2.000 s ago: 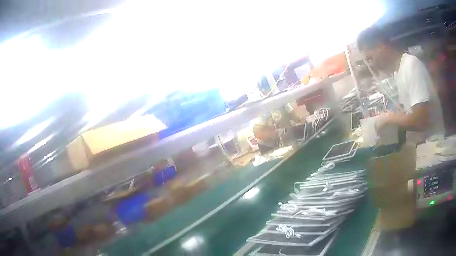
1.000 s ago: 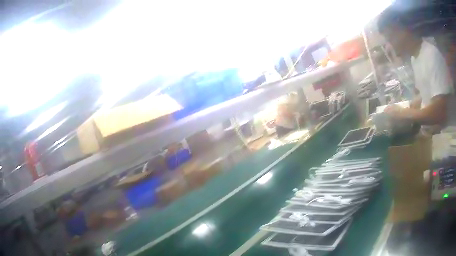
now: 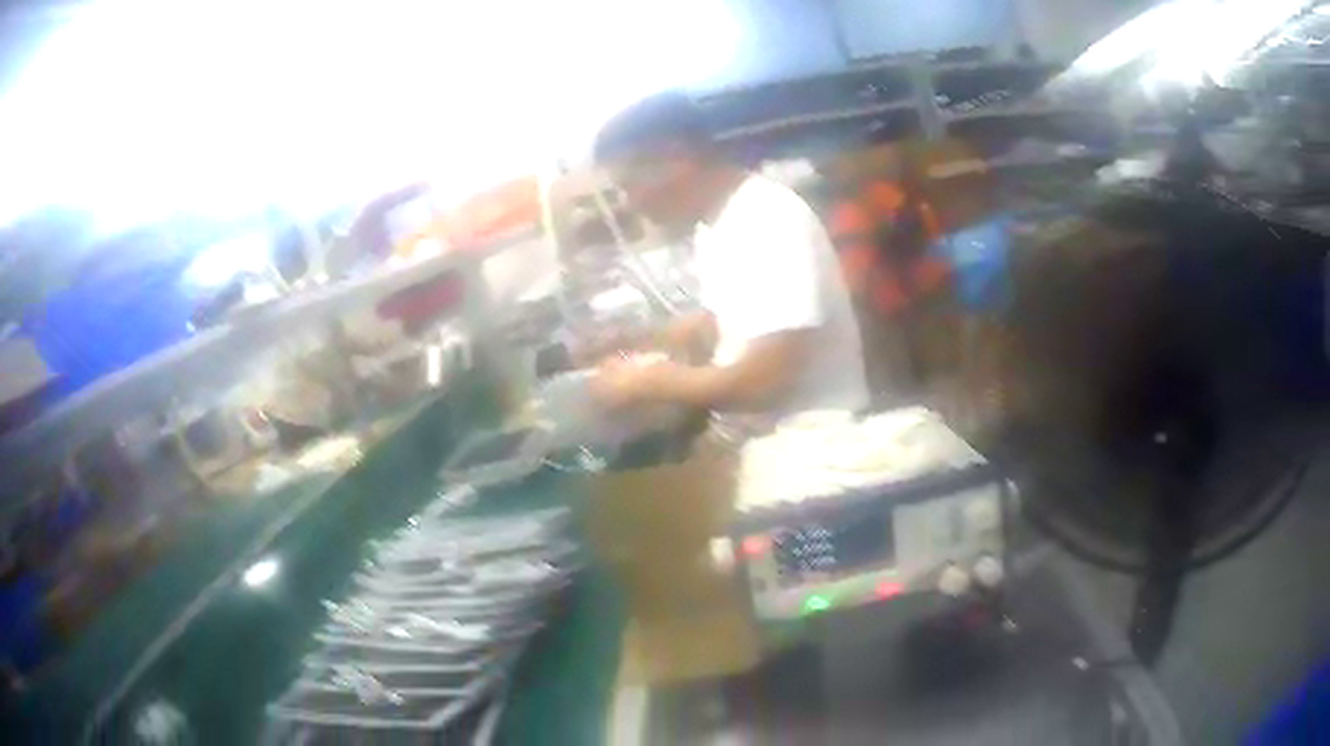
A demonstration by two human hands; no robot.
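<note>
Neither of my hands is in view. Framed panels [image 3: 423, 627] lie in an overlapping row on the green conveyor belt [image 3: 197, 641], with white coiled cords on them, blurred. One more panel [image 3: 493, 449] lies beyond the row. To the right stands a light bench meter [image 3: 875, 547] with a dark display, a green and a red light and round knobs. Pale pieces [image 3: 853, 445] lie on its top. A brown cardboard divider [image 3: 664, 568] stands upright between the meter and the belt.
A co-worker in a white T-shirt [image 3: 773, 270] stands behind the meter, hands over pale items. A large black pedestal fan [image 3: 1152, 394] is at the right. A long shelf [image 3: 234, 357] with a blue bin [image 3: 124, 306] runs along the left. Something blue shows at the bottom right corner.
The view has turned to the right. The panels, divider and co-worker now sit further left in the picture. The whole meter and the fan have come into view; the open carton is mostly out.
</note>
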